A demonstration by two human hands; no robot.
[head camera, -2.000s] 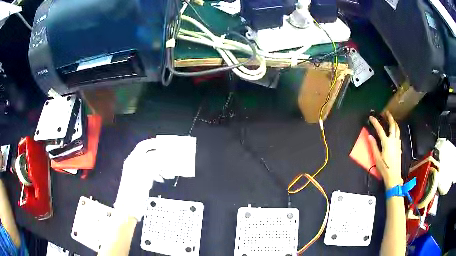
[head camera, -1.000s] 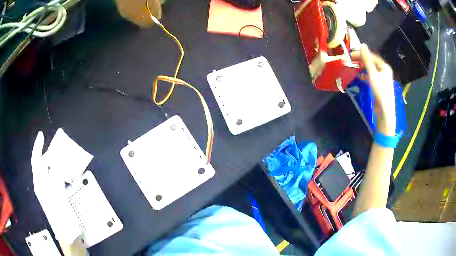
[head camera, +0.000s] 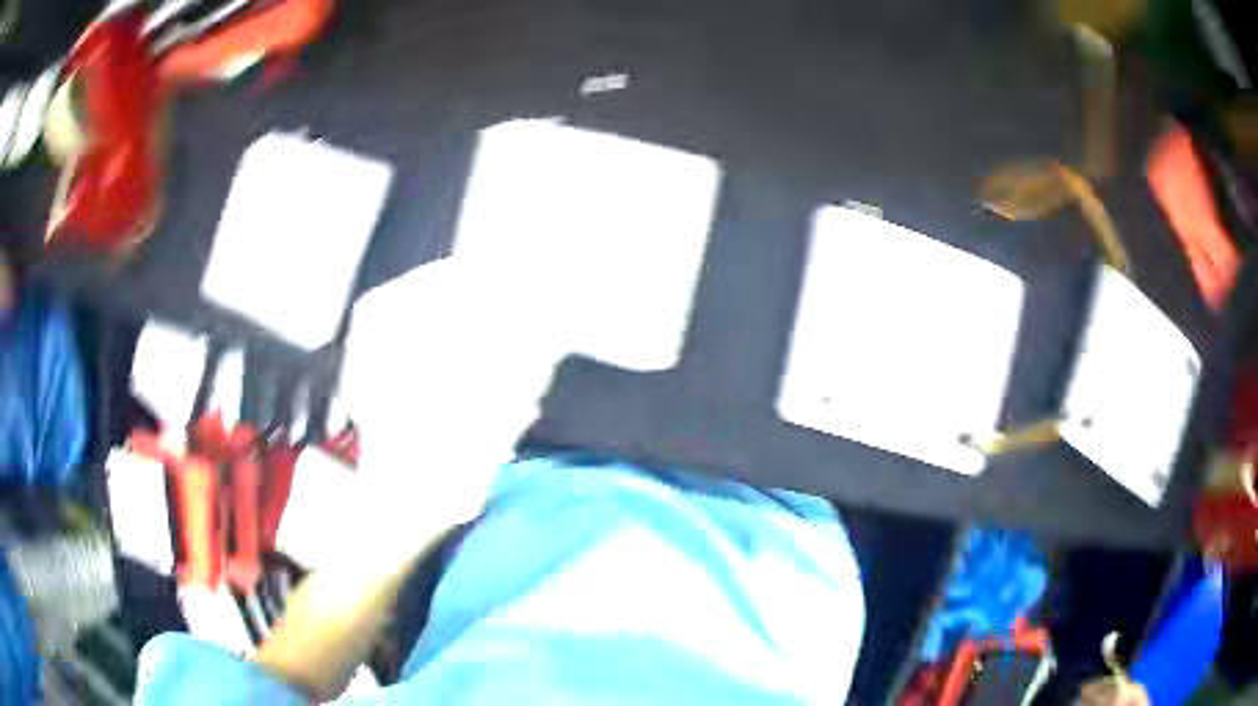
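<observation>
The picture is blurred and glaring. Four white set-top boxes lie in a row: one at left (head camera: 297,241), one at centre (head camera: 593,207), one right of centre (head camera: 904,338) and one at far right (head camera: 1138,379). My left hand (head camera: 442,372), in a white glove, is at the lower left part of the centre box; glare merges them, so its fingers and any label in it cannot be made out. My right hand (head camera: 1115,690) is small, blurred and cut off by the bottom edge at right. Orange-yellow wires (head camera: 1028,439) run beside the far right box.
A red tape dispenser (head camera: 111,138) stands at upper left. Below the table at left are red foam dividers (head camera: 221,483) with white boxes. A blue plastic bag (head camera: 986,586) is below at right. Another person's blue clothing (head camera: 42,372) shows at the left edge. A red-orange pad (head camera: 1193,214) lies upper right.
The view has swung left, so the boxes appear further right. My right hand has moved from beside the right tape dispenser to the bottom edge. The label seen in my left hand is no longer distinguishable.
</observation>
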